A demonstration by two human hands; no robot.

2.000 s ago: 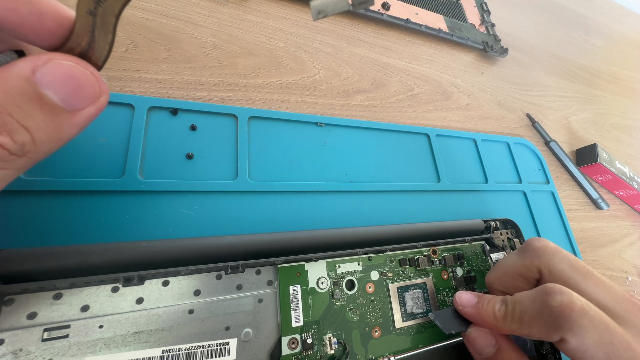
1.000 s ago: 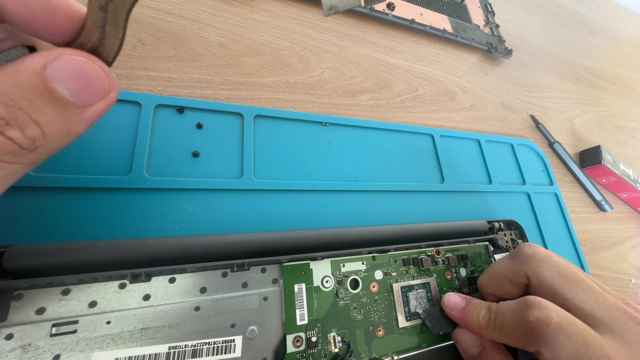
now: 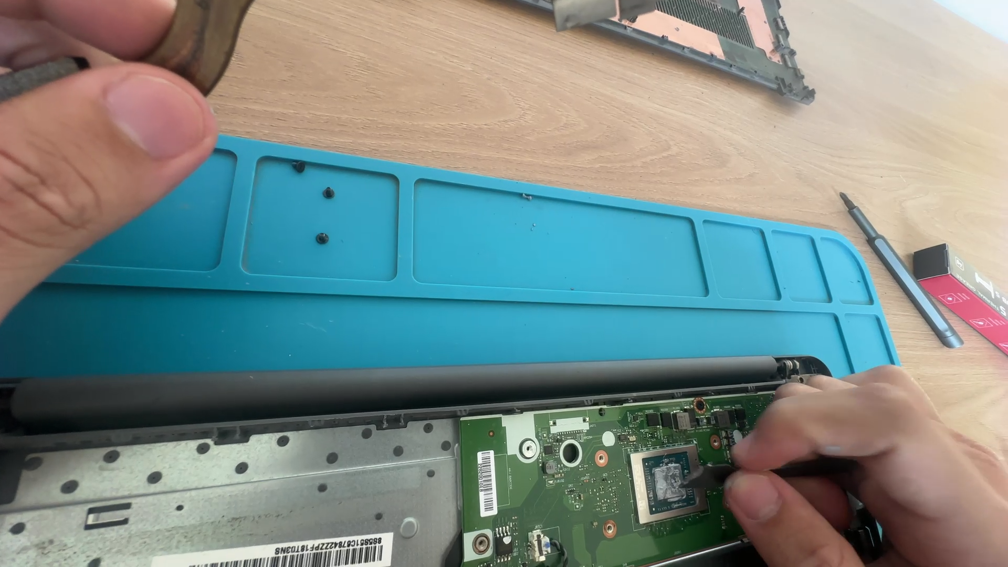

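Observation:
My right hand (image 3: 835,465) pinches a small dark spatula (image 3: 713,475), whose tip touches the grey thermal paste on the processor chip (image 3: 671,480). That chip sits on the green motherboard (image 3: 583,504) of an opened laptop. My left hand (image 3: 94,150), raised at the upper left, holds a copper-brown heat pipe (image 3: 197,43) between thumb and fingers; a grey foam strip (image 3: 39,77) shows beside the thumb. A metal piece (image 3: 587,12) at the top edge is cut off by the frame, so I cannot tell whether it joins the pipe.
A blue silicone work mat (image 3: 551,323) lies behind the laptop, with several black screws (image 3: 322,238) in one compartment. On the wooden table are a screwdriver (image 3: 902,272), a red and black box (image 3: 965,295) and a laptop bottom cover (image 3: 709,39).
The spatula tip has shifted across the chip, and its angle in my right hand has changed. My left hand stays raised with the heat pipe.

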